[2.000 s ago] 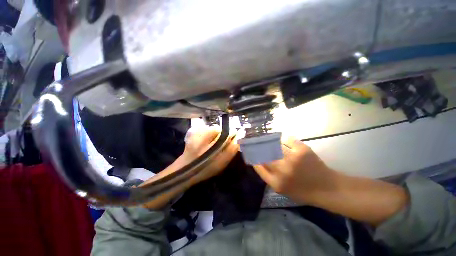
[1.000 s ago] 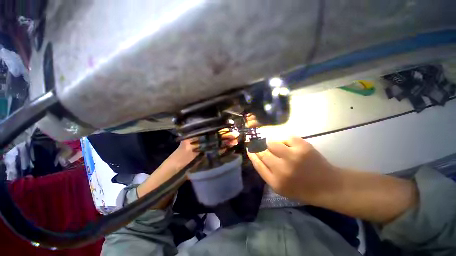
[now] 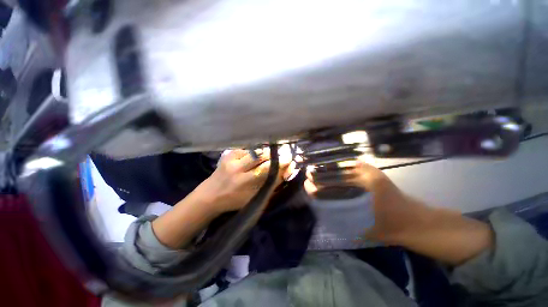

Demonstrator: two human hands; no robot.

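The white sewing machine head [image 3: 336,66] fills the upper part of the view. A black fabric panel [image 3: 159,177] lies left of the needle area and more of it hangs toward the lap. My left hand [image 3: 237,180] is at the needle area on the black fabric, fingers bent; the curved metal guard [image 3: 66,198] crosses in front of it. My right hand [image 3: 387,207] is right of the needle, partly hidden by the tension assembly [image 3: 339,174] and its pale cup-like part; what its fingertips touch is hidden. The needle and presser foot cannot be made out in the glare.
Red cloth [image 3: 36,258] hangs at the left. The white table [image 3: 468,177] extends to the right. A green tool [image 3: 435,124] shows partly behind the machine parts. Black and white pieces [image 3: 237,268] lie by the lap.
The view has shifted, so the metal guard is large at the left again and the tension assembly covers more of my right hand. My left hand shows more fully, with its back up.
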